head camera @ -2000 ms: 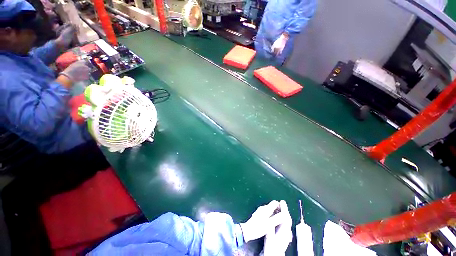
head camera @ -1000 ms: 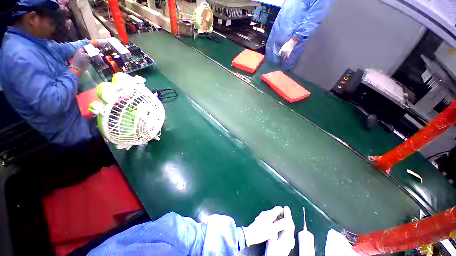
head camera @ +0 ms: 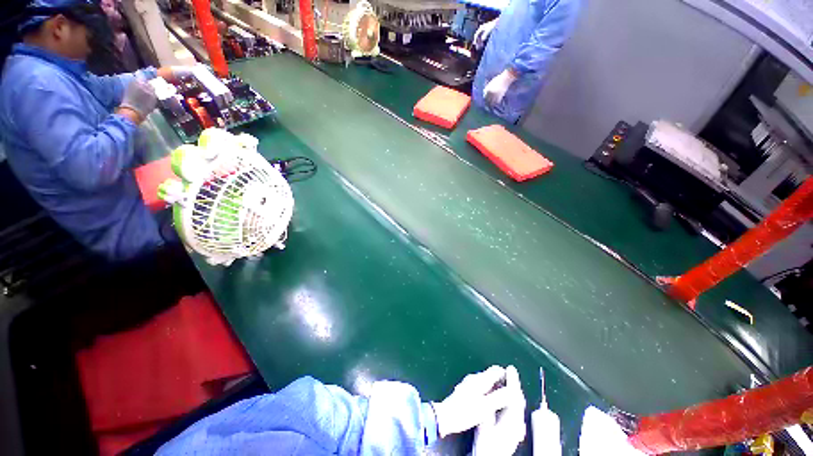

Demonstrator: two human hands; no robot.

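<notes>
My left hand (head camera: 465, 403), in a white glove and blue sleeve, is at the bottom centre, with its fingers against my right hand. My right hand (head camera: 505, 419), also white-gloved, points up and is cut off by the bottom edge. Whether either hand holds something small is hidden by glare and the fingers. A white glue syringe (head camera: 546, 434) with a thin needle pointing up is just right of my hands, its lower end out of the picture. White wiping paper or cloth (head camera: 606, 435) is right of it, overexposed.
A white-green desk fan (head camera: 234, 209) stands on the dark-green bench (head camera: 357, 294), beside the conveyor belt (head camera: 499, 232). A seated worker (head camera: 76, 134) handles a circuit board (head camera: 214, 102). Another person (head camera: 526, 58) stands across. Red pads (head camera: 508, 151) and orange posts (head camera: 726, 414) are in view.
Since the oldest frame, the view has shifted slightly and the seated worker's hands have moved at the board. The standing person's hands have also moved. My hands stay together with little change.
</notes>
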